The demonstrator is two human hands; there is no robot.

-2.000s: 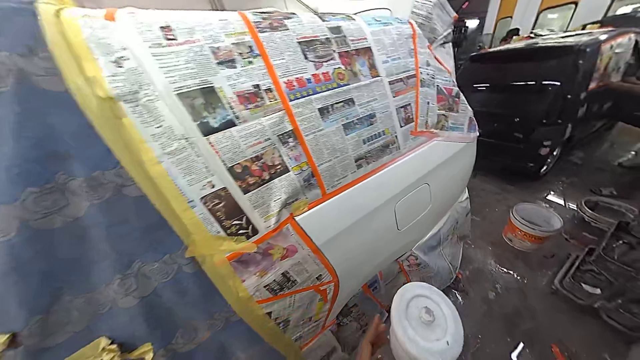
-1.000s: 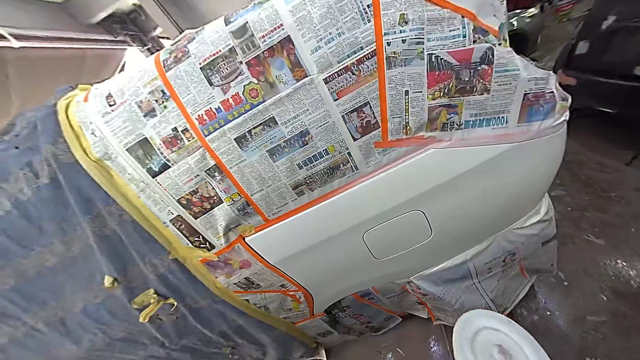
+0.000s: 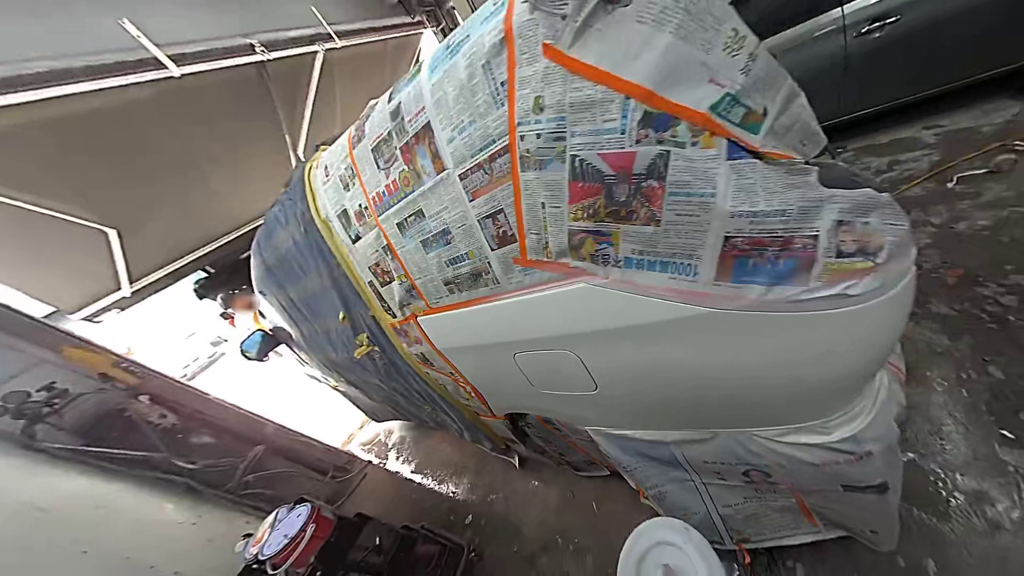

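Neither my left hand nor my right hand shows in the head view. A white car's rear side panel (image 3: pixel 688 360) with a closed fuel filler flap (image 3: pixel 555 372) runs across the middle. Newspaper (image 3: pixel 472 200) covers the bodywork above it, bordered by orange masking tape (image 3: pixel 513 128). Dark plastic sheeting (image 3: pixel 320 288) with a yellow taped edge wraps the car's far part. Paper or plastic covering (image 3: pixel 768 480) hangs beneath the rear end. At the bottom edge is a round white lid or container top (image 3: pixel 668 552); whatever holds or supports it is hidden.
A dark car (image 3: pixel 888 48) stands at the upper right. On the wet floor (image 3: pixel 960 320) lies a thin yellow hose (image 3: pixel 952 164). A red container with round dials (image 3: pixel 296 532) sits at bottom left beside black equipment. A person (image 3: pixel 244 308) is by the bright opening at left.
The view has swung and tilted strongly. A hand beside the white container two seconds ago is out of sight now. The person and the bright opening have come into view.
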